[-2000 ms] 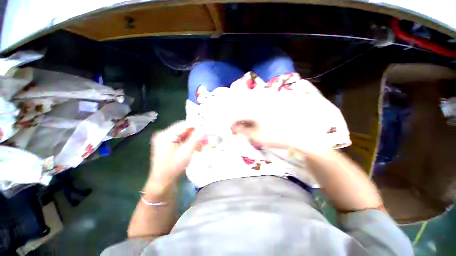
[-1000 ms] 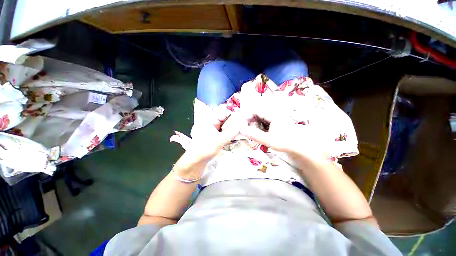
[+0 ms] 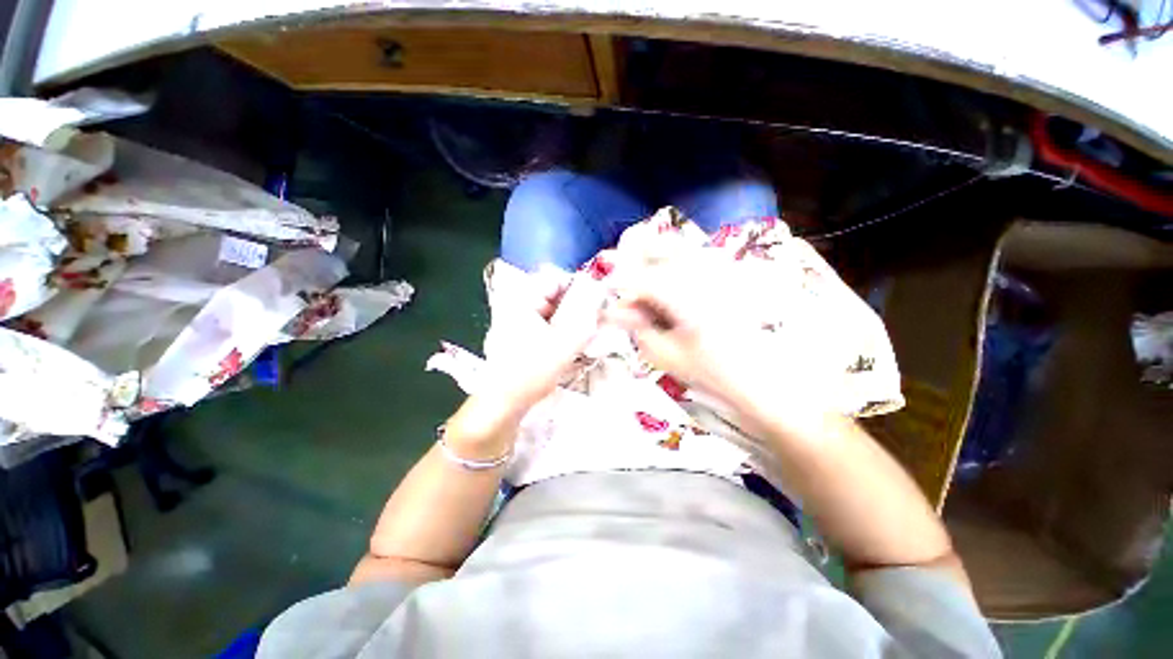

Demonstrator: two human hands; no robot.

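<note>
The floral garment, off-white with red flowers, lies over my lap on blue jeans. My left hand is at the garment's left part, with cloth bunched at its fingers and a corner sticking out to the left of the wrist. My right hand is just right of it, fingers bent and close to the left fingertips, slightly blurred. A small dark patch shows at the right hand's fingers; I cannot tell whether it is a tool or shadow. No needle or thread can be made out between the hands.
A white-topped table with a wooden drawer runs across the front. A heap of floral garments with a white tag hangs at the left. A large open cardboard box with dark plastic inside stands at the right. A red tube is under the table.
My left hand has moved right and in towards my right hand since the earliest frame, drawing cloth with it. Since the middle frame, the right-hand fingers have lifted slightly and shifted left.
</note>
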